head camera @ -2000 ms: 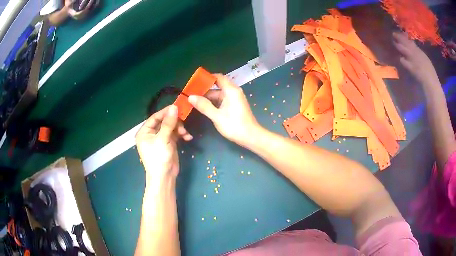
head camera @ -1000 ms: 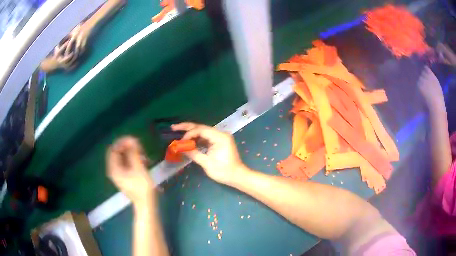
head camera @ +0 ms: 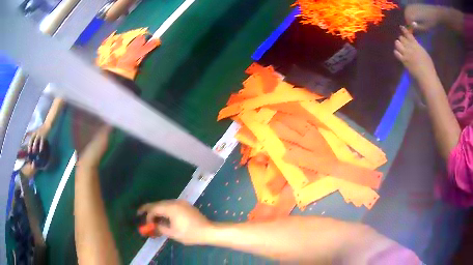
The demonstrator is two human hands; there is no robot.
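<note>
My right hand (head camera: 179,220) is at the lower middle, over the metal rail, with its fingers closed around a small black and orange strap-and-ring piece (head camera: 148,227). The piece is blurred and partly hidden by the fingers. My left hand (head camera: 96,144) reaches across the green belt at the left. It is blurred, its fingers are hidden by the pale post, and whether it holds the dark brownish shape beside it cannot be told. A loose pile of orange straps (head camera: 295,137) lies on the bench to the right.
The pale post (head camera: 140,121) crosses the view from the rail (head camera: 194,189). An orange strip bundle (head camera: 124,50) is across the belt. Tiny plugs dot the bench. A fine orange heap (head camera: 345,15) is at the top. Another person's hands (head camera: 415,52) are at right; others work at far left.
The view has swung right and forward. My left hand has moved from the work to far across the belt. My right hand keeps the orange and black piece, now lower in view.
</note>
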